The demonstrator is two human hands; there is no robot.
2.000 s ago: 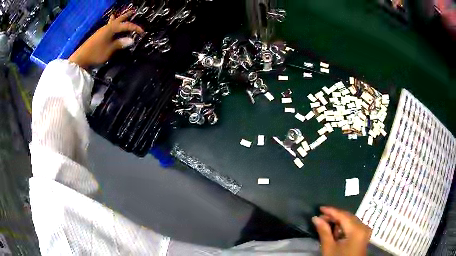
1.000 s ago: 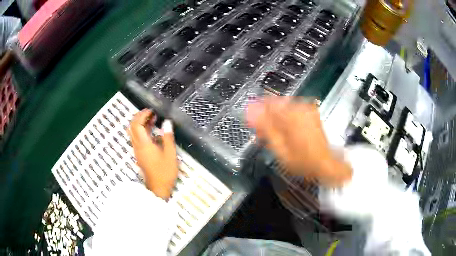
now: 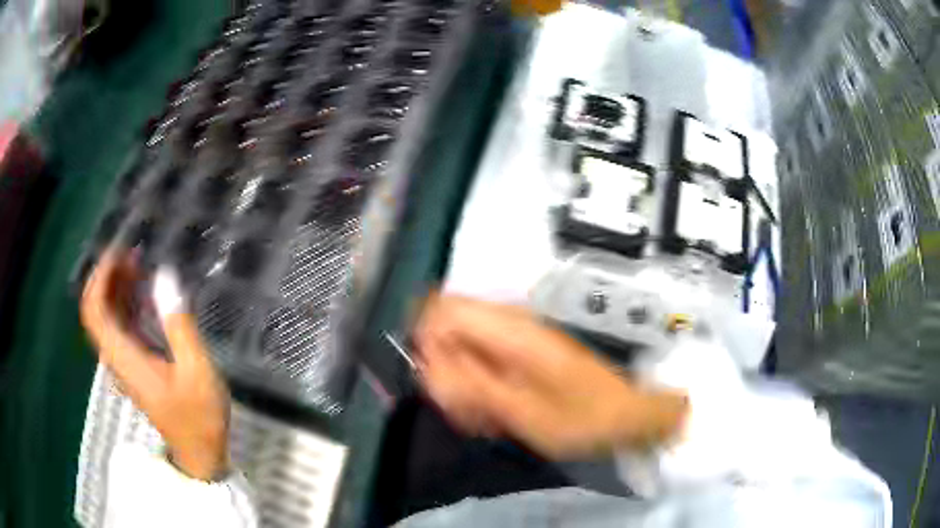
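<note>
My left hand (image 3: 170, 376) is curled at the near left corner of the clear blister tray (image 3: 232, 356), with a pale cot on the thumb. A small dark part (image 3: 142, 301) seems to sit between its fingers; blur hides its shape. My right hand (image 3: 515, 376) is strongly blurred, right of the tray and in front of the white fixture. A thin light line shows by its fingertips; I cannot tell whether it is held. The tray carries rows of black units. The white part sheet (image 3: 283, 464) lies partly under my left forearm.
The white-topped fixture (image 3: 500, 206) stands on the right, with black-framed nests (image 3: 608, 196) and round buttons (image 3: 596, 301). Dark green mat (image 3: 46, 248) shows at the left. Grey floor (image 3: 845, 340) with yellow lines is at the far right.
The view has swung right, from the loose pads and metal parts past the sheet to the tray and fixture. My left hand now overlaps the tray's corner. My right hand is off the tray.
</note>
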